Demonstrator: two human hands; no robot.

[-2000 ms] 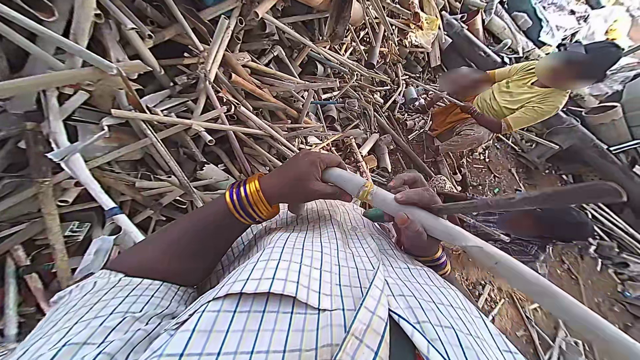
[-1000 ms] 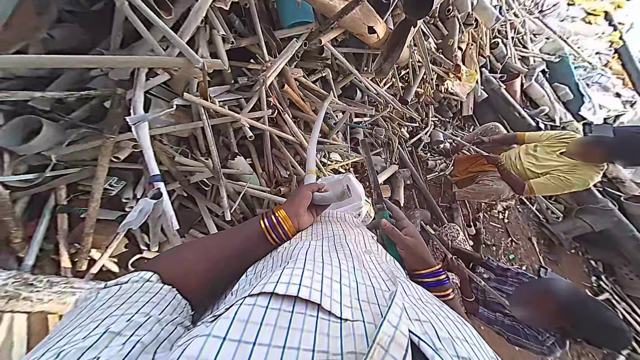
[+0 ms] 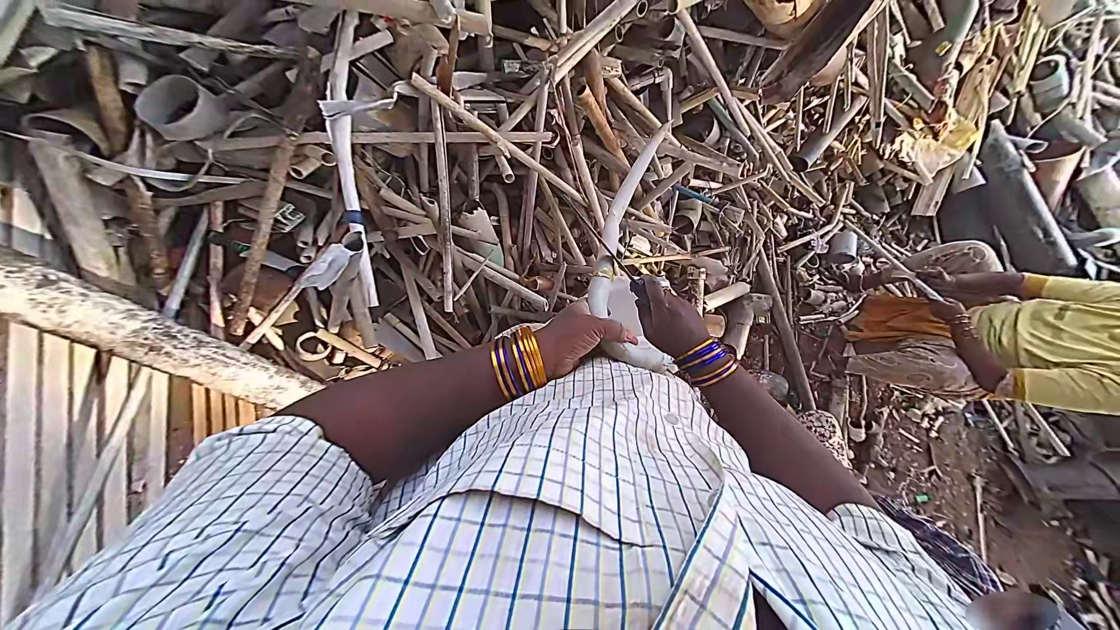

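My left hand (image 3: 577,337) grips the lower part of a curved white plastic pipe (image 3: 632,188), close against the front of the checked shirt. The pipe's thin end points up and away over the scrap heap, while its lower end is wide and opened out with a ragged edge. On the other side of that wide end, my right hand (image 3: 669,324) is bent inward with its fingers curled. A thin dark line runs up from it, possibly a blade seen edge-on; its handle is hidden, so I cannot tell what the hand holds.
A heap of scrap pipes and sticks (image 3: 490,175) spreads ahead. At left, a thick pale pole (image 3: 157,328) lies above upright slats (image 3: 83,429). A person in a yellow top (image 3: 1041,332) is at right, holding a long thin piece. Part of another person shows at bottom right.
The long straight length of pipe seen across my hands two seconds ago is out of view. My right hand, apart with a green-handled blade one second ago, has moved in to the pipe's wide end.
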